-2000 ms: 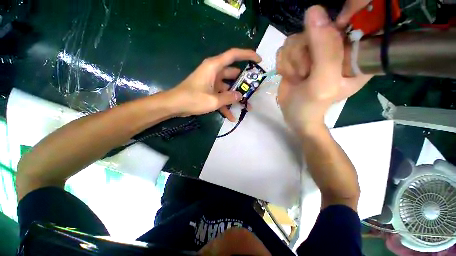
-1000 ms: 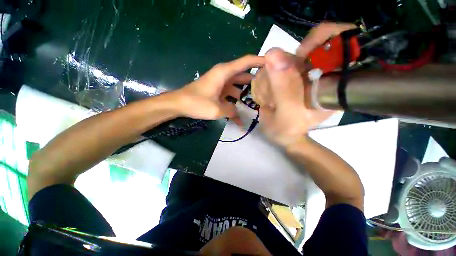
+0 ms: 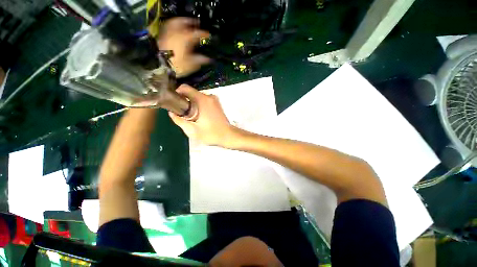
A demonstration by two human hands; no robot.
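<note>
My right hand (image 3: 206, 117) is closed around the narrow lower end of the overhead tool (image 3: 112, 73), a thick grey-brown body with a metal block, close to the camera and blurred. My left hand (image 3: 183, 47) is blurred and reaches beyond the tool to the near side of a dark tangled heap of units (image 3: 235, 31). The tool covers part of my left wrist, and I cannot tell whether the fingers hold anything. Small yellow spots show among the heap's dark parts. No circuit board unit shows in either hand.
White sheets (image 3: 238, 177) lie on the dark green bench, below and right of my right hand. A pale metal bar (image 3: 374, 31) stands at the upper right. A white desk fan (image 3: 463, 101) is at the right edge. More white sheets (image 3: 26, 182) lie at the far left.
The view has turned. My left hand has left the circuit board unit, which no longer shows, and moved to the heap. My right hand and the tool are now farther left in the picture.
</note>
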